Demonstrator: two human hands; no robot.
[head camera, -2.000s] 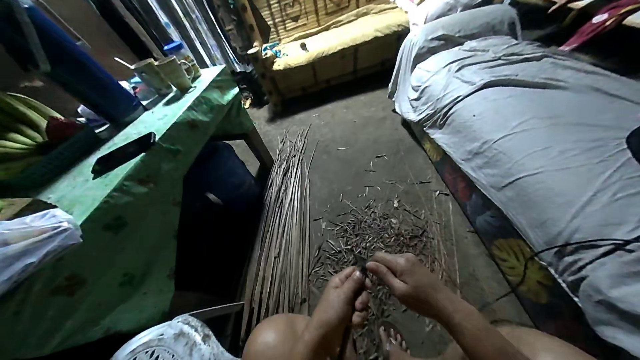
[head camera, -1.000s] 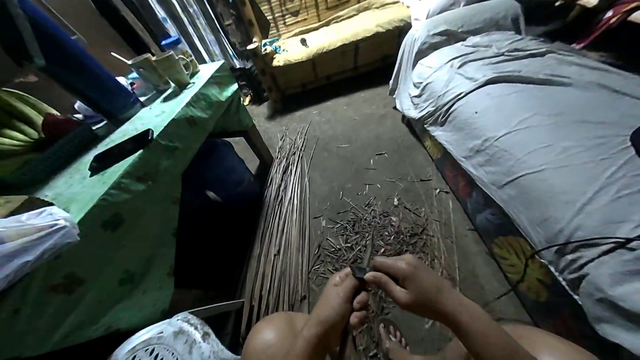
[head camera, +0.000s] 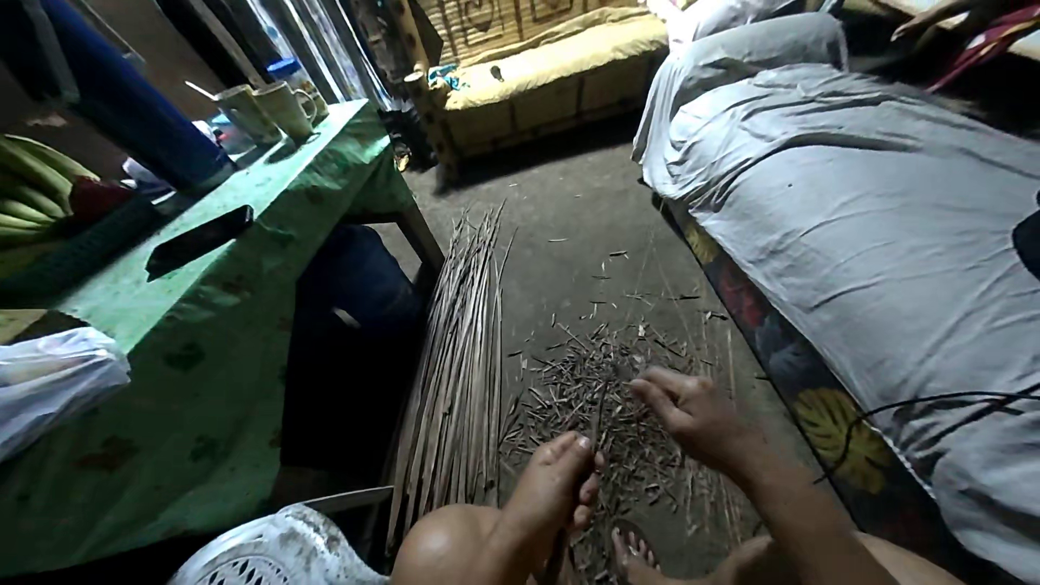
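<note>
My left hand (head camera: 565, 479) is closed around a thin brown stick (head camera: 600, 414), whose upper end rises past the thumb above a heap of short stick pieces (head camera: 626, 439) on the floor. Up and to the right of it, my right hand (head camera: 682, 406) is apart from the stick, with thumb and fingertips close together; whether it holds something small cannot be told. A long bundle of thin dry sticks (head camera: 463, 349) lies on the floor to the left of the hands. A blade (head camera: 345, 498) lies by the white plastic chair (head camera: 276, 552).
At left stands a table with a green cloth (head camera: 203, 349), bearing a phone (head camera: 200, 242), mugs (head camera: 284, 110) and green bananas (head camera: 36, 191). A mattress with a grey sheet (head camera: 877, 203) is at right, with a black cable (head camera: 910, 402). A bamboo bench (head camera: 552, 81) stands beyond. A sandalled foot (head camera: 634, 552) is below.
My right hand has moved up and away from my left hand; the two were together at the stick in both earlier frames. My left hand still holds the stick.
</note>
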